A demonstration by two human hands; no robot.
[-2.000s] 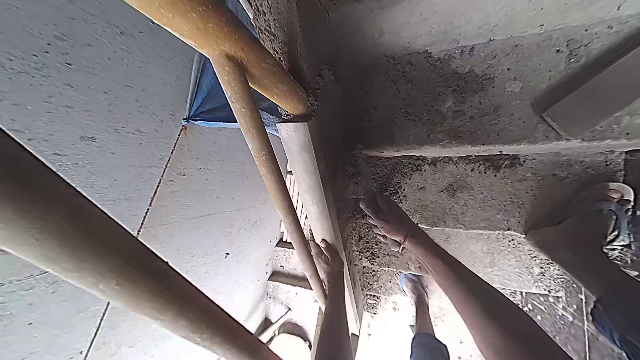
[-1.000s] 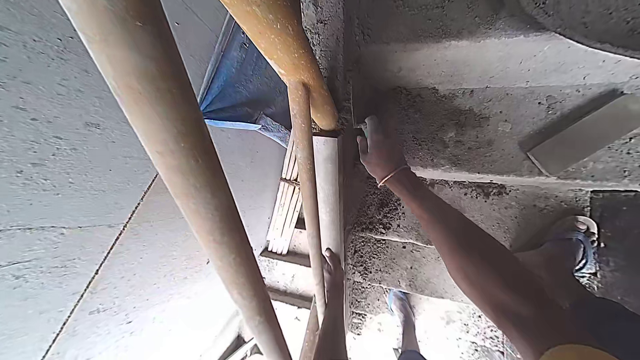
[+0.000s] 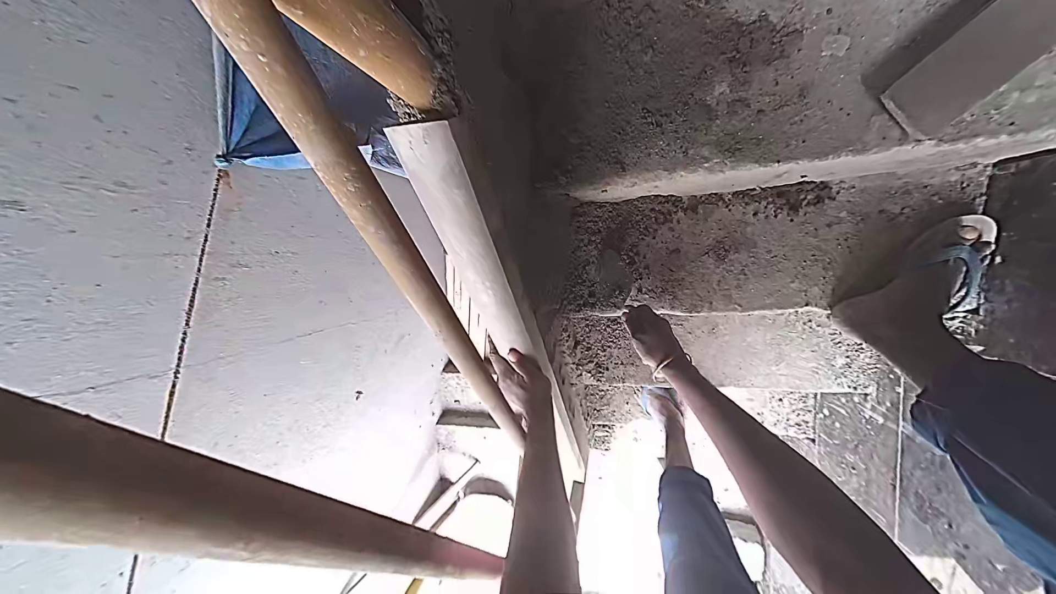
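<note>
My left hand (image 3: 524, 379) rests on the long pale capping (image 3: 466, 219) along the edge of the stairs, beside a speckled yellowish pole (image 3: 355, 186). Its fingers are spread, and it seems to grip nothing. My right hand (image 3: 652, 334) is closed, low over the concrete steps (image 3: 726, 247) to the right of the capping. From its fist points a blurred grey blade (image 3: 612, 272), which looks like a small trowel; the fist hides the handle. Dark loose grit lies on the step around the blade.
A flat grey slab (image 3: 965, 74) lies on the step at the upper right. Thick poles cross the left side, one low in front (image 3: 206, 503). Blue sheeting (image 3: 280, 107) hangs behind the poles. My sandalled foot (image 3: 965, 264) is at the right, the other foot (image 3: 660, 404) lower down.
My right hand has moved from beside the upper end of the capping, where it was one second ago, down over the steps. My left hand is still at the capping. The view has shifted.
</note>
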